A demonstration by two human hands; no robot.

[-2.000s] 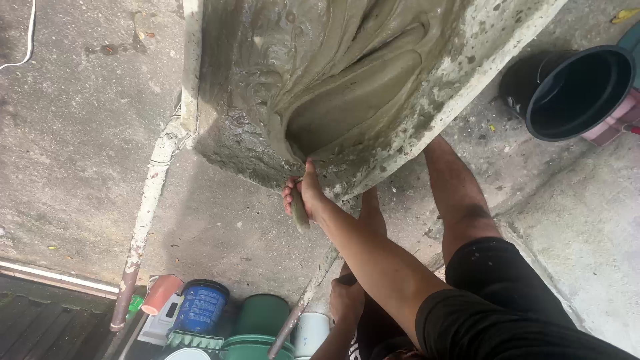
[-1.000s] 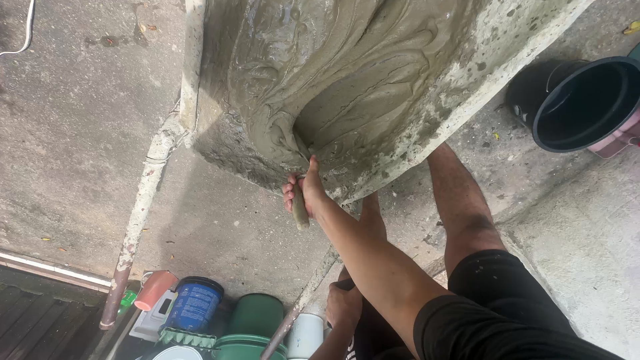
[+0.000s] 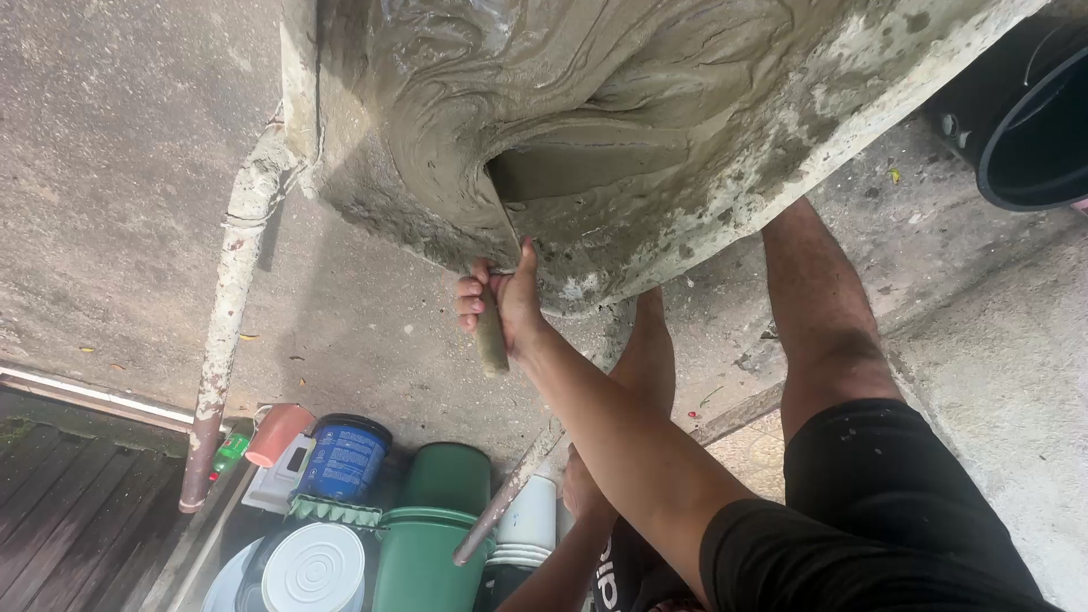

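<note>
My right hand (image 3: 501, 297) is closed around the worn handle of a trowel (image 3: 490, 336) at the near rim of a wheelbarrow tray (image 3: 731, 242). The thumb lies along the blade side. The thin blade edge (image 3: 501, 200) shows between wet grey mortar (image 3: 442, 127) and a smooth, dark hollow; the rest of the blade is hidden. Swirled ridges cover the mortar, and dried splashes coat the tray's inner wall. My left hand (image 3: 582, 486) is low by my knee, partly behind my right forearm; its fingers and what they touch are not clear.
Splattered pipe handles of the wheelbarrow (image 3: 225, 314) (image 3: 510, 493) extend over the concrete floor (image 3: 365, 340). At bottom left stand a blue bucket (image 3: 344, 459), green buckets (image 3: 425, 552), a white lid (image 3: 313, 568) and a plastic bottle (image 3: 228, 455). A black bucket (image 3: 1037, 136) stands right, beyond my leg.
The mortar beside the trowel has shifted: its ridges and the hollow have a different shape. My right hand keeps its hold on the handle, near the same part of the rim.
</note>
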